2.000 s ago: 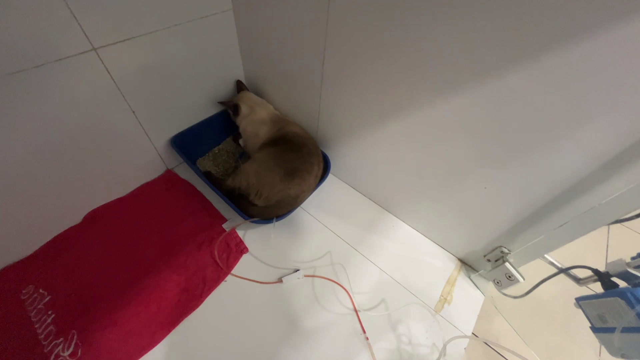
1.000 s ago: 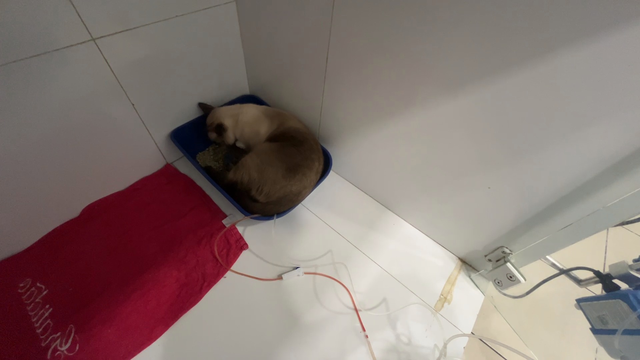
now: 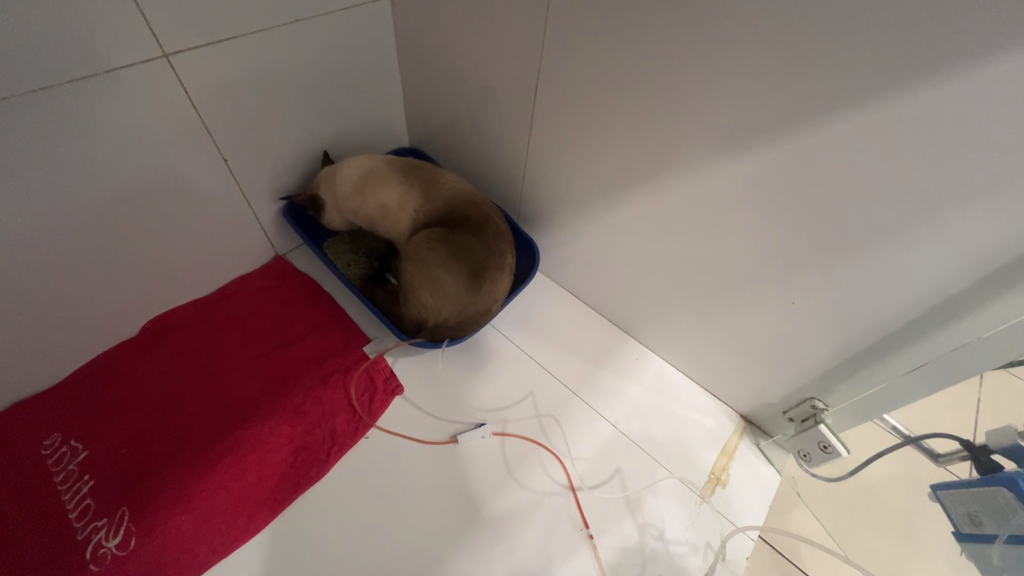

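Neither my left hand nor my right hand shows. A cat (image 3: 456, 248) with a pale back and darker hindquarters lies curled in a blue plastic tray (image 3: 526, 260) in the corner. Its dark-eared head is over the tray's left end, and greenish-brown granular material (image 3: 350, 253) lies beside its body. A thin tube with orange-red contents (image 3: 564, 472) runs from the tray's near edge across the white surface, with a white clamp (image 3: 474, 434) on it. Clear tubing (image 3: 640, 490) loops alongside.
A red cloth (image 3: 216, 376) with embroidered lettering lies at the left, close to the tray. Pale tiled walls (image 3: 96, 176) meet behind the cat. At the right are a metal hinge (image 3: 818, 442), a grey cable (image 3: 880, 456), a blue-and-grey device (image 3: 986, 512) and a yellowish stain (image 3: 724, 464).
The cat's head has moved from the tray's back end down toward its left end, and its upper body has shifted left. The cloth, tray and tubing look unchanged.
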